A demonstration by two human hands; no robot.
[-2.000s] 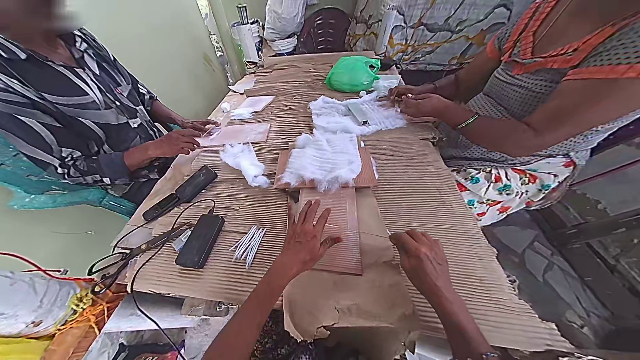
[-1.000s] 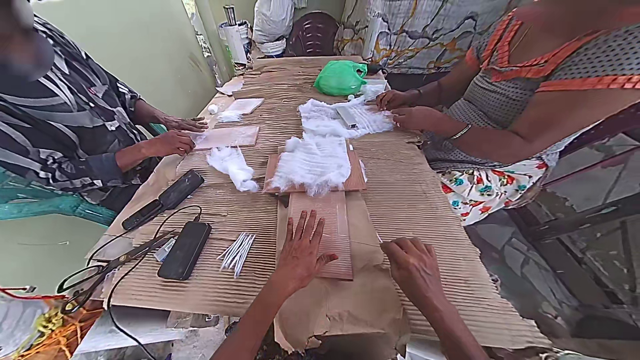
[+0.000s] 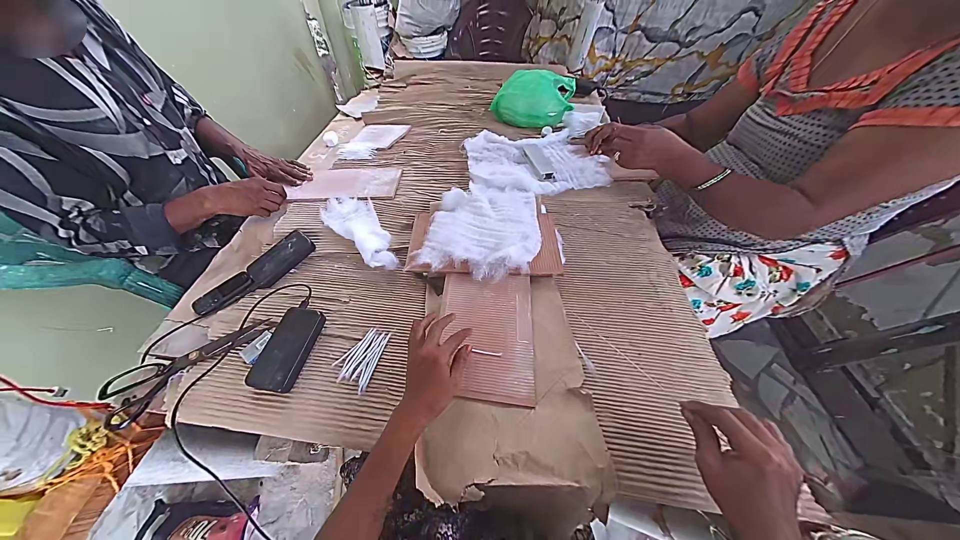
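My left hand (image 3: 435, 364) is over the left side of a pinkish ribbed board (image 3: 499, 319), its thumb and a finger around the left end of a thin white stick (image 3: 487, 352). My right hand (image 3: 746, 457) hovers near the right table edge, thumb and forefinger curved toward each other; a faint thread-like line (image 3: 622, 356) runs toward it, and whether the hand holds it is unclear. Fluffy white cotton (image 3: 484, 232) lies on another ribbed board (image 3: 547, 240) beyond the first. A bundle of thin white sticks (image 3: 363, 358) lies left of my left hand.
Corrugated cardboard (image 3: 660, 442) covers the table. A black power bank (image 3: 286, 350), scissors (image 3: 176, 364), a black phone-like device (image 3: 279, 259) and cables lie left. Co-workers' hands are at a pink board (image 3: 345, 184) and at cotton (image 3: 525, 161). A green plastic bag (image 3: 532, 97) stands at the back.
My left hand, flat on the board before, has shifted to its left side with fingers bent, and the white stick shows there. My right hand has moved right and nearer to me.
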